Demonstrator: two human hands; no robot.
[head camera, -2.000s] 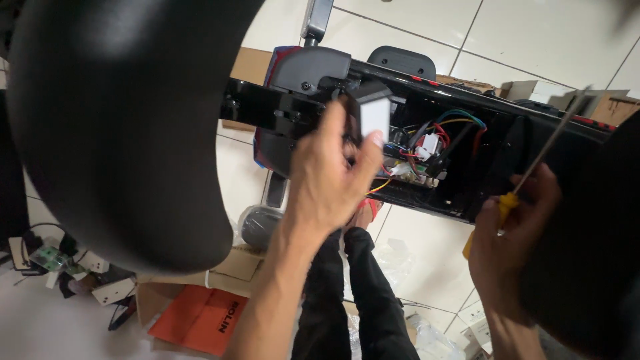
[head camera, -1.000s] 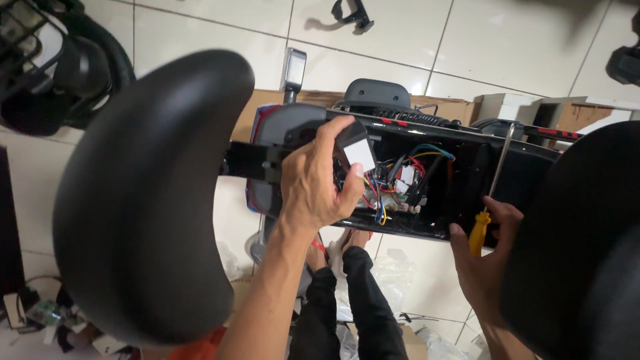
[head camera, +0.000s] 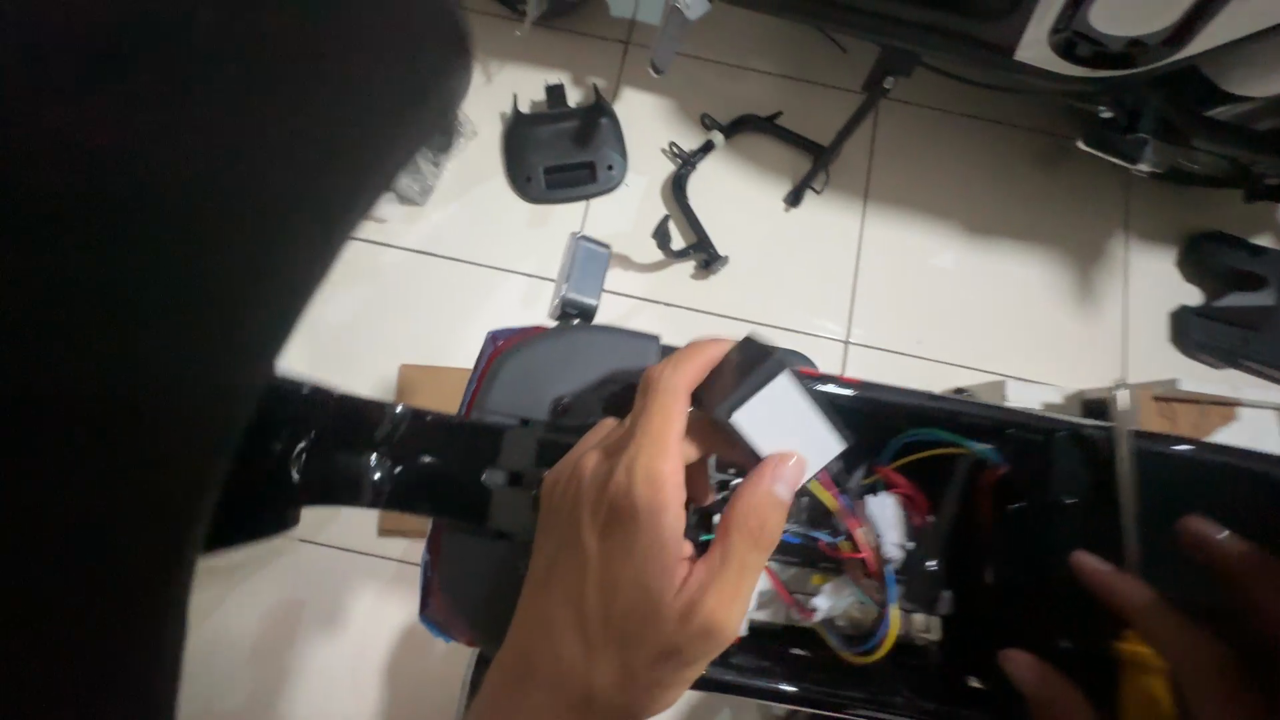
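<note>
My left hand (head camera: 650, 530) grips a small black box with a white face (head camera: 790, 425) between thumb and fingers, above the open black body (head camera: 1040, 500) of what looks like an electric scooter. Beneath it lie coloured wires (head camera: 890, 600) and white connectors (head camera: 887, 525) in the compartment. At the lower right, my right hand (head camera: 1130, 610) is blurred and in shadow, its fingers spread around a screwdriver's yellow handle (head camera: 1145, 670). The blurred metal shaft (head camera: 1127, 480) points up over the body's edge. Whether the fingers press on the handle cannot be told.
A large dark padded seat (head camera: 220, 200) blocks the left side, joined by a glossy black arm (head camera: 400, 455). Beyond the body, a black plastic cover (head camera: 565, 155) and a black metal stand (head camera: 690, 195) lie on the tiled floor. Another vehicle's dark frame (head camera: 960, 40) crosses the upper right.
The view has shifted, showing more floor beyond the body. My left hand still holds the black box. My right hand's fingers are spread wider around the screwdriver than one second ago.
</note>
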